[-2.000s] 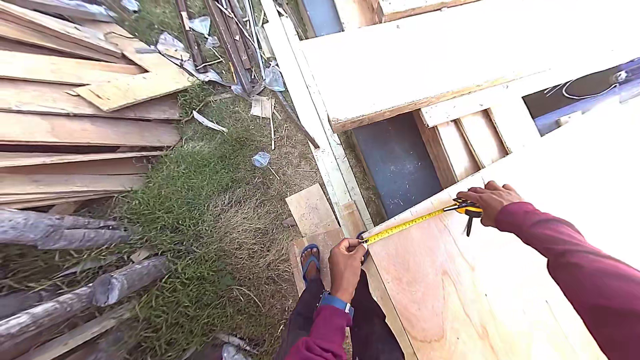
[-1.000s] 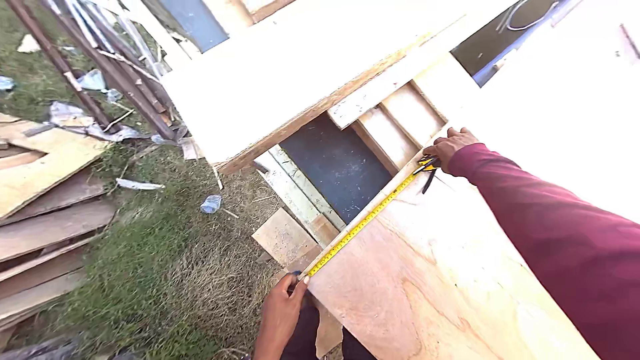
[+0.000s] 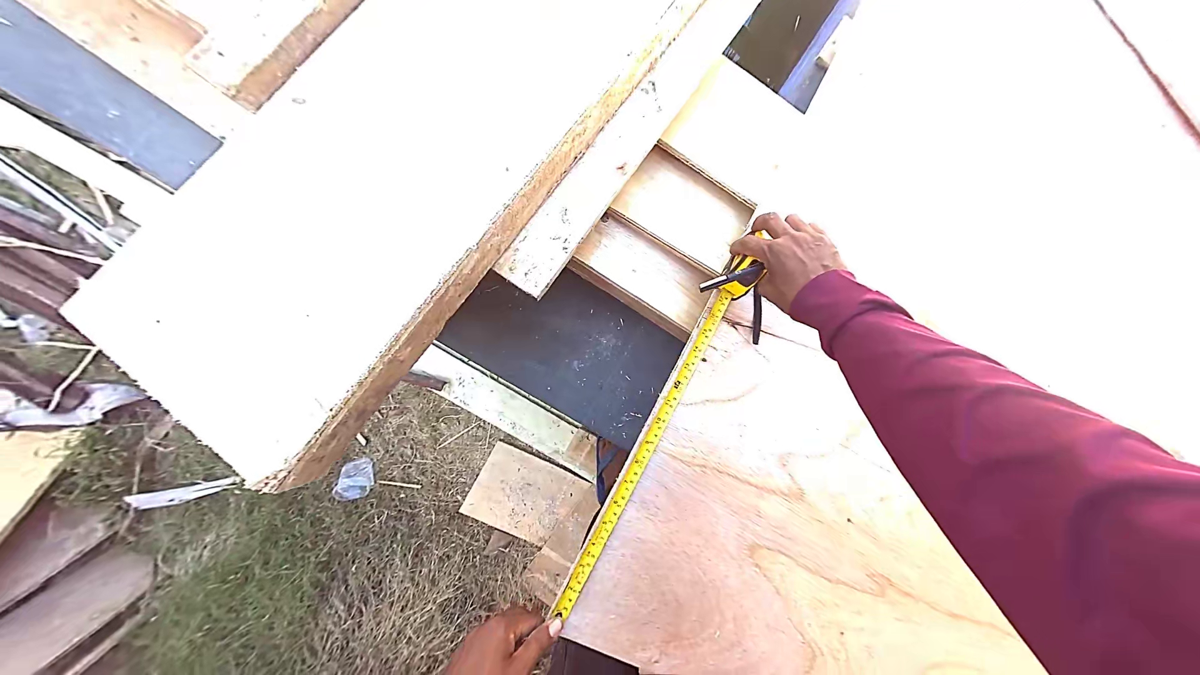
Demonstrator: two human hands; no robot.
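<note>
A yellow tape measure blade (image 3: 647,448) lies along the left edge of a plywood sheet (image 3: 806,553). At the sheet's near corner my left hand (image 3: 506,642) pinches the end of the blade between thumb and finger. My right hand (image 3: 789,253) grips the yellow and black tape measure case (image 3: 745,276) farther up the same edge. A dark, slim tool (image 3: 727,280), perhaps a pen or marker, is held with the case, and a black strap hangs below it.
A thick wooden board (image 3: 309,244) stretches across the left, with a plank (image 3: 600,197) beside it. Short plywood pieces (image 3: 647,267) and a dark panel (image 3: 572,347) lie between it and the sheet. Stacked boards (image 3: 70,572) and a plastic scrap (image 3: 353,479) are on the grass at left.
My right hand has moved the case farther from my left hand, and more blade now shows along the plywood edge. The view has shifted and turned considerably.
</note>
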